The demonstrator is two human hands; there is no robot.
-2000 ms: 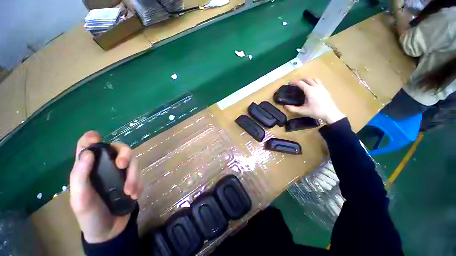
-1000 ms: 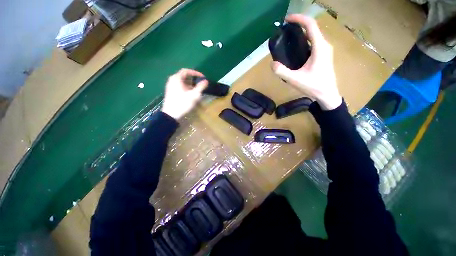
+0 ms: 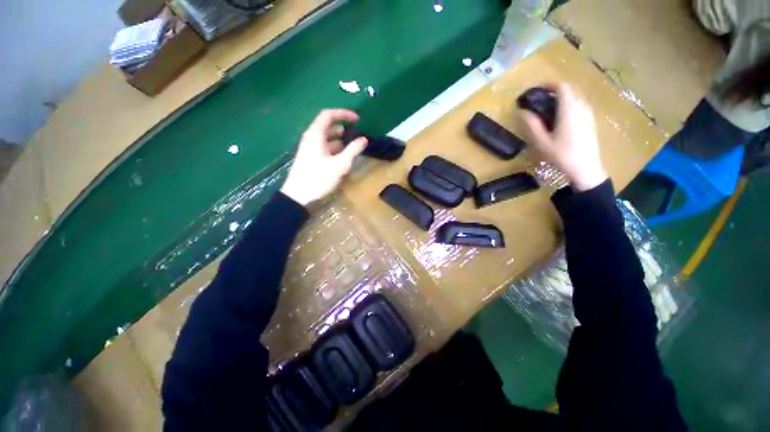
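Observation:
My left hand (image 3: 325,158) is over the belt's near edge, with a black plastic housing (image 3: 383,148) at its fingertips. My right hand (image 3: 572,135) holds another black housing (image 3: 539,105) low over the cardboard at the right. Several loose black housings (image 3: 496,136) lie on the cardboard between and below my hands; two of them touch side by side (image 3: 442,180). A clear blister tray (image 3: 325,261) lies in front of me, with a row of black housings (image 3: 382,332), oval rims up, along its near edge. My left sleeve covers part of the tray.
The green conveyor belt (image 3: 279,101) with white specks runs beyond the bench. A pale metal bracket (image 3: 517,38) stands at its edge. An open carton (image 3: 169,59) is across the belt. A tray of white parts (image 3: 658,283) and a blue stool (image 3: 696,181) are right. A person's sleeve (image 3: 718,17) shows top right.
My right hand has lowered its housing towards the cardboard and moved right. One more loose housing now lies on the cardboard near it. My left hand went from near me to the belt's edge.

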